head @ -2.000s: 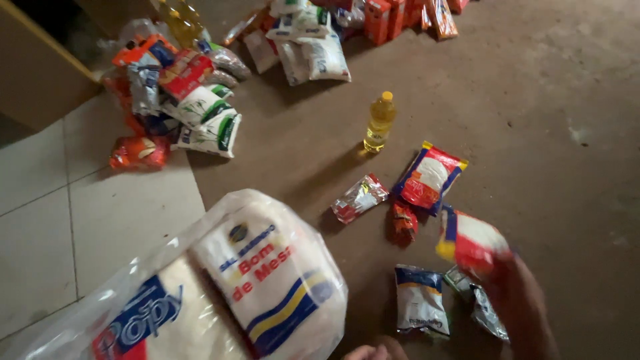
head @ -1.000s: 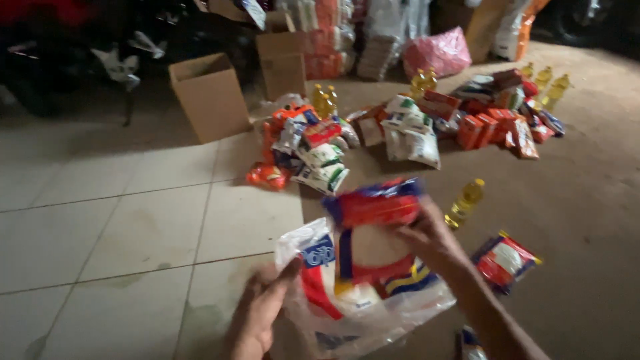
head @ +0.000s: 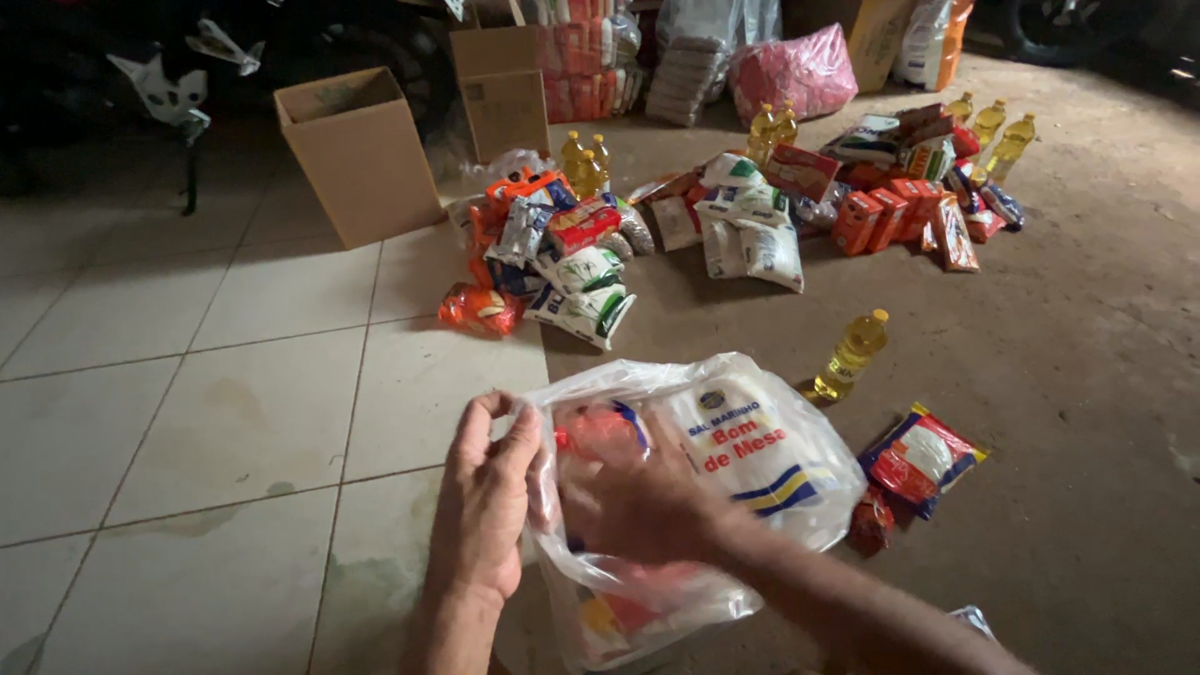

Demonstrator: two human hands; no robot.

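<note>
A clear plastic bag [head: 816,469] sits low in the middle of the view, its mouth facing me. My left hand [head: 492,497] grips the left rim of the bag. Blurred by motion, my right hand [head: 628,497] reaches inside the bag at a red packet [head: 600,431]; whether its fingers still hold the packet cannot be told. Also in the bag is a white packet of table salt [head: 736,441]. Right of the bag, a bottle of yellow oil [head: 851,356] stands upright, and a red, white and blue packet [head: 923,459] lies beside a small red packet [head: 872,520].
Beyond the bag lie heaps of food packets [head: 581,272], white bags [head: 750,244] and red boxes [head: 881,220], with oil bottles [head: 1012,145] among them. An open cardboard box [head: 361,169] stands at the back left. A pink bundle [head: 797,70] rests farther back.
My right hand, seen with a red and blue packet above the bag a second ago, is now down inside the bag. My left hand has closed on the bag's rim.
</note>
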